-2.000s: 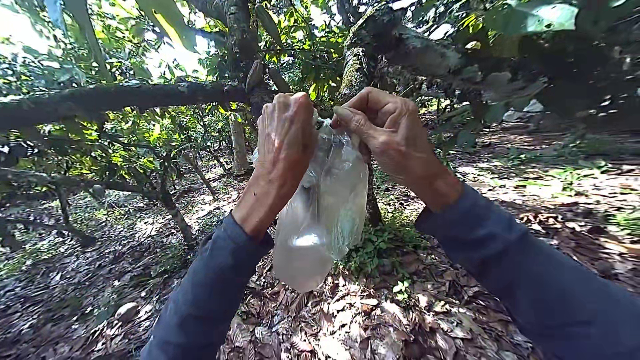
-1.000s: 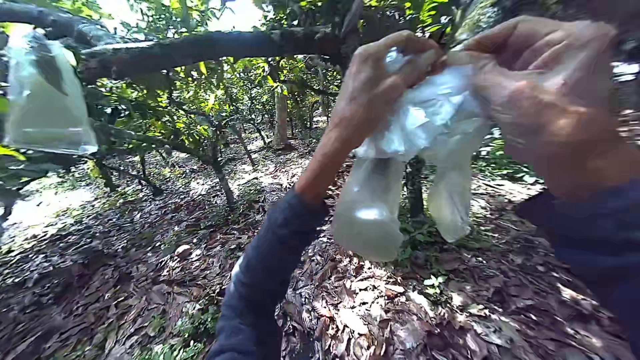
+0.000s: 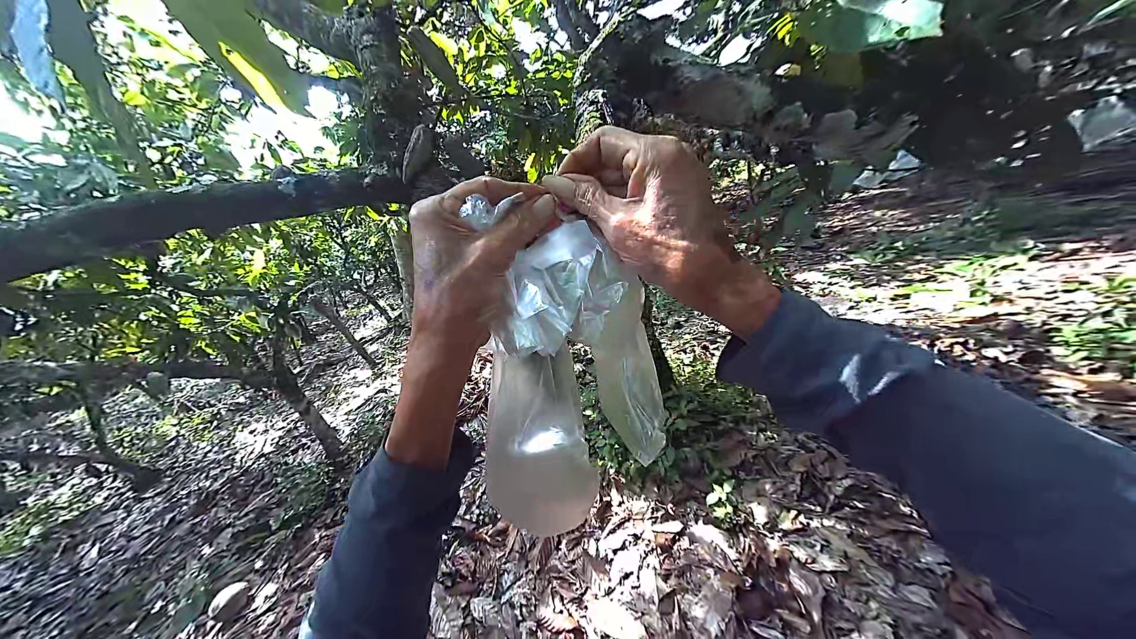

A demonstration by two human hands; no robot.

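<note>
A clear plastic bag (image 3: 541, 444) of cloudy liquid hangs below my hands, its lower end rounded and bulging. Beside it on the right hangs a narrower filled plastic part (image 3: 632, 386); whether it belongs to the same bag I cannot tell. Crumpled clear plastic (image 3: 555, 288) bunches above both. My left hand (image 3: 470, 257) pinches the gathered top between thumb and forefinger, with a bit of plastic showing over the fingers. My right hand (image 3: 652, 213) pinches the same gathered top from the right, its fingertips meeting those of the left. The exact knot or fold is hidden by the fingers.
A thick dark branch (image 3: 204, 213) runs across the left at hand height to a trunk. A mossy trunk (image 3: 596, 84) rises behind my hands. Large leaves (image 3: 226, 49) hang at the upper left. Dry leaf litter (image 3: 710, 568) covers the ground, with small green plants.
The crumpled plastic now shows above the filled parts, unlike two seconds ago. Both hands stay at the gathered top. The view swung aside and back; a second hanging bag seen at left one second ago is out of view.
</note>
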